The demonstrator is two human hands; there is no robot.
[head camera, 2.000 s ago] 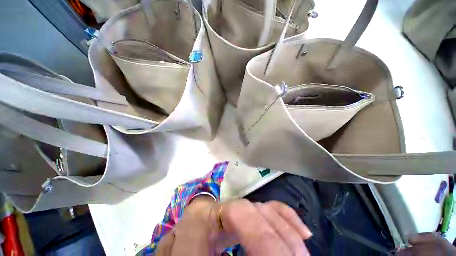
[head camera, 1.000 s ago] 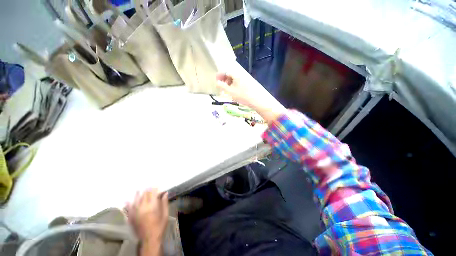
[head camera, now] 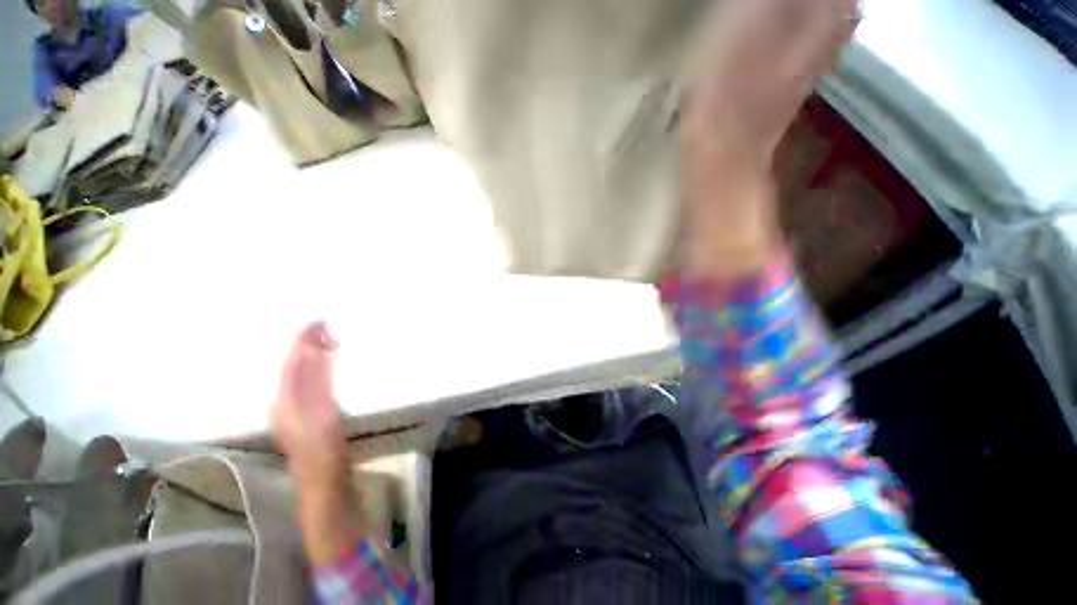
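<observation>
A beige-grey tote bag (head camera: 555, 142) hangs large and blurred at the top centre, its lower edge over the white table (head camera: 272, 260). My right hand (head camera: 768, 83) is at the bag's upper right side and appears to grip it; blur and the frame's top edge hide its fingertips and the bag's mouth. My left hand (head camera: 309, 390) is raised above the table's near edge, empty and loosely open. Below and beside it, another tote bag (head camera: 201, 520) with a pale strap shows at the lower left, cut off by the frame.
Another standing tote bag (head camera: 284, 89) is at the upper left. Stacked flat pieces (head camera: 130, 136) and a yellow bag (head camera: 24, 260) lie at the left. A person (head camera: 77, 47) is at the far upper left. Another covered table (head camera: 980, 118) is at the right, beyond a dark gap.
A tote bag has moved nearer from the far row with my right hand and covers the area where the small tools lay. My left hand has risen off the lower-left bag. The view has shifted.
</observation>
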